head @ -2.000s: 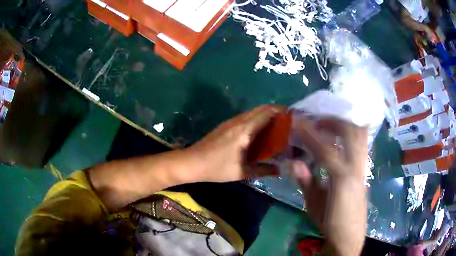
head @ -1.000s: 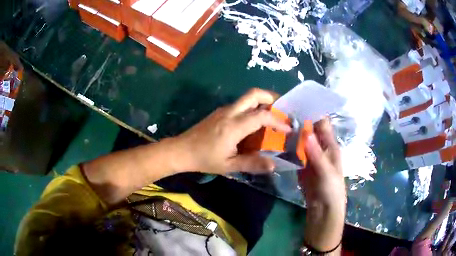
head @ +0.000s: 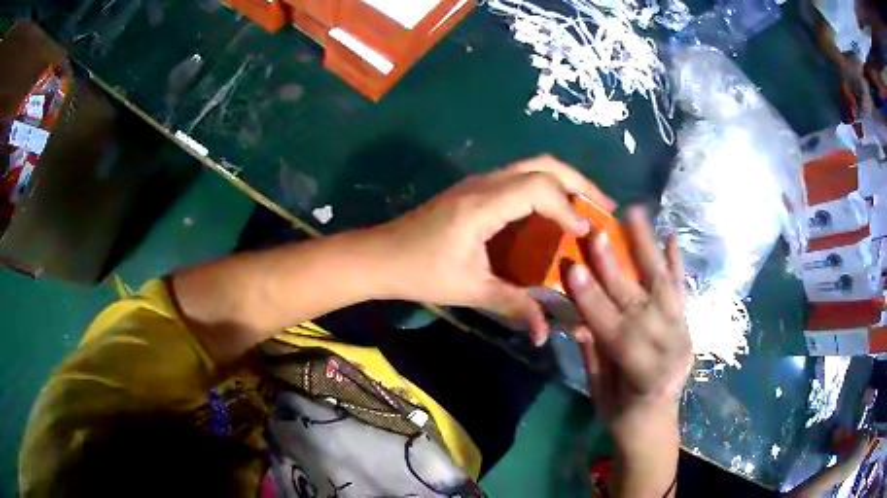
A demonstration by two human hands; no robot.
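Note:
An orange retail box [head: 534, 247] is held above the table's near edge, between my two hands. My left hand [head: 477, 236] wraps around it, fingers over the top and thumb below. My right hand [head: 637, 326] is slightly blurred, palm towards the box's end, fingers spread against or just beside the orange end face. Most of the box is hidden by the hands. No cord shows in either hand.
Stacked orange-and-white boxes [head: 389, 44] are at the top left. A pile of white cords [head: 584, 63] and a plastic bag of cords [head: 734, 175] lie beyond my hands. Leaning boxes [head: 836, 311] stand right, a brown carton [head: 73, 185] left. A person's arm [head: 836, 467] shows bottom right.
The box's open white flap no longer shows; its end now shows an orange face. My right hand has opened from its grip to spread fingers at that end. The view has shifted slightly.

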